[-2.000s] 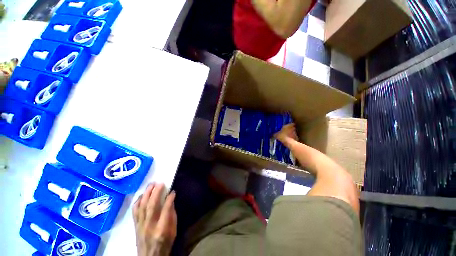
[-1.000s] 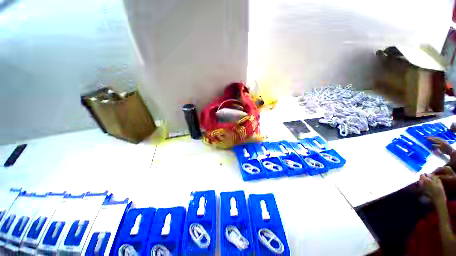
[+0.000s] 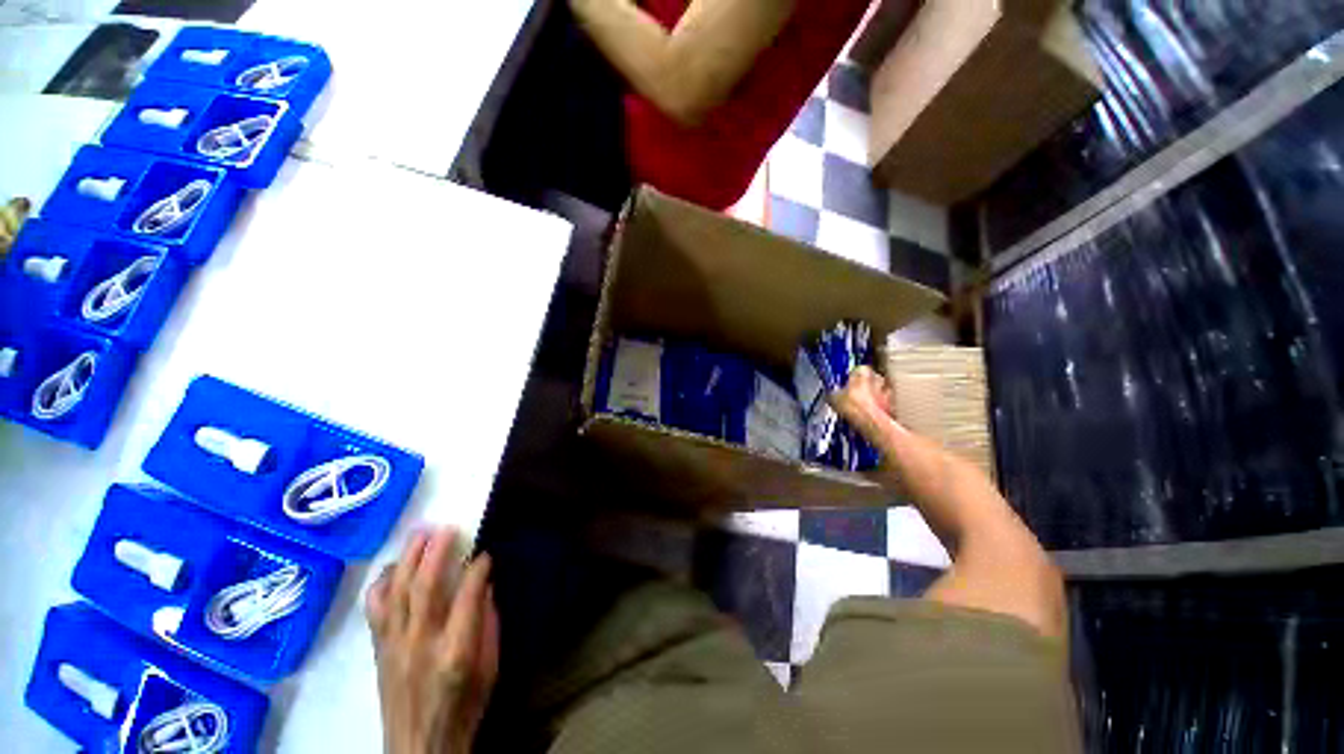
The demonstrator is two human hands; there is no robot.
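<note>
My right hand (image 3: 867, 398) reaches into the open shipping carton (image 3: 737, 280) beside the table. Its fingers are closed on a fanned bunch of blue-and-white flat box blanks (image 3: 837, 361) at the carton's right end; the fingertips are partly hidden. More blue-and-white packaging (image 3: 708, 386) lies in the carton. My left hand (image 3: 431, 633) rests on the table edge, holding nothing, beside the nearest blister tray (image 3: 283, 469). That blue tray shows a white charger head and a coiled white cable. Other such trays lie just below it.
A row of filled blue trays (image 3: 140, 206) lies at the far left of the white table (image 3: 398, 280). A person in red (image 3: 708, 103) stands behind the carton. A closed brown carton (image 3: 958, 96) and black wrapped stacks (image 3: 1179, 324) stand on the right, over a checkered floor.
The view turned to the table and wall, then back to the carton. Compared with the earliest frame, the blanks at my right hand now stand out as a fanned bunch. My left hand remains at the table edge.
</note>
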